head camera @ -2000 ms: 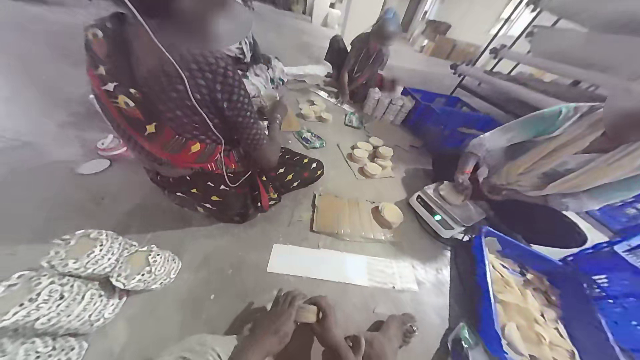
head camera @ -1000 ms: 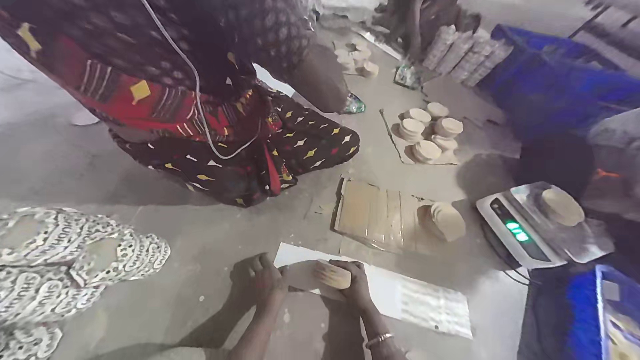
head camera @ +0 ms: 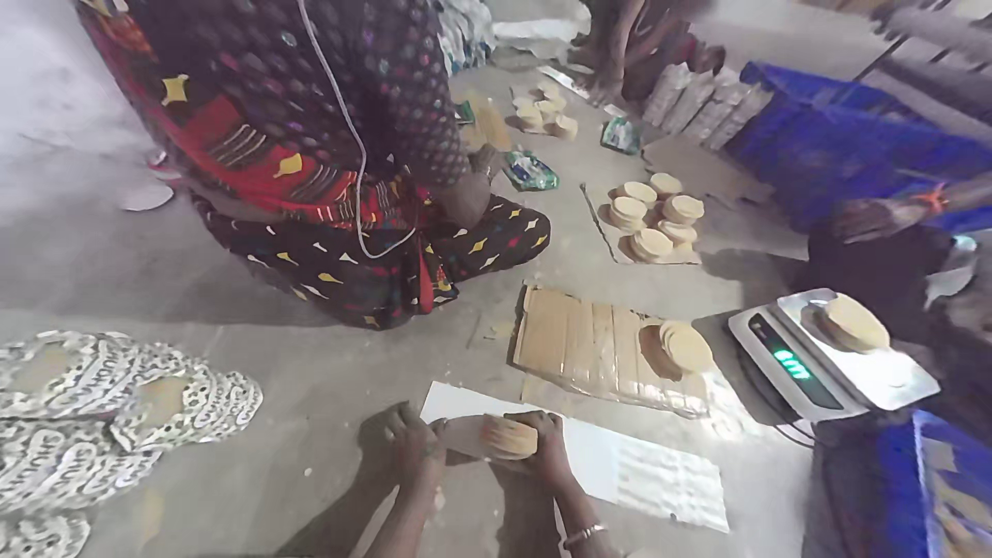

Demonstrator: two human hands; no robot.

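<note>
A stack of thin round beige discs [head camera: 510,437] stands on its edge over a white printed plastic strip [head camera: 597,457] on the floor. My right hand [head camera: 549,442] grips the stack at its right end. My left hand [head camera: 416,443] is at the strip's left end, fingers spread, its thumb near the strip's edge; no disc shows in it. Beyond the strip, another disc stack [head camera: 687,347] rests on a taped cardboard sheet [head camera: 573,333]. A digital scale [head camera: 798,364] with a lit display stands to the right, discs [head camera: 855,322] on its plate.
A seated person [head camera: 372,194] in patterned cloth is ahead on the left. More disc stacks [head camera: 651,244] sit on cardboard farther off. Wrapped rolls [head camera: 701,105], a blue tarp-like container [head camera: 845,147] and a blue crate [head camera: 922,465] lie right. A co-worker's hand [head camera: 880,219] is beyond the scale. Patterned sacks [head camera: 186,395] lie left.
Two seconds ago both my hands were together around the stack, nearer me than the strip; now they are apart over it. A co-worker's hand has left the scale, where discs now sit. The view has shifted.
</note>
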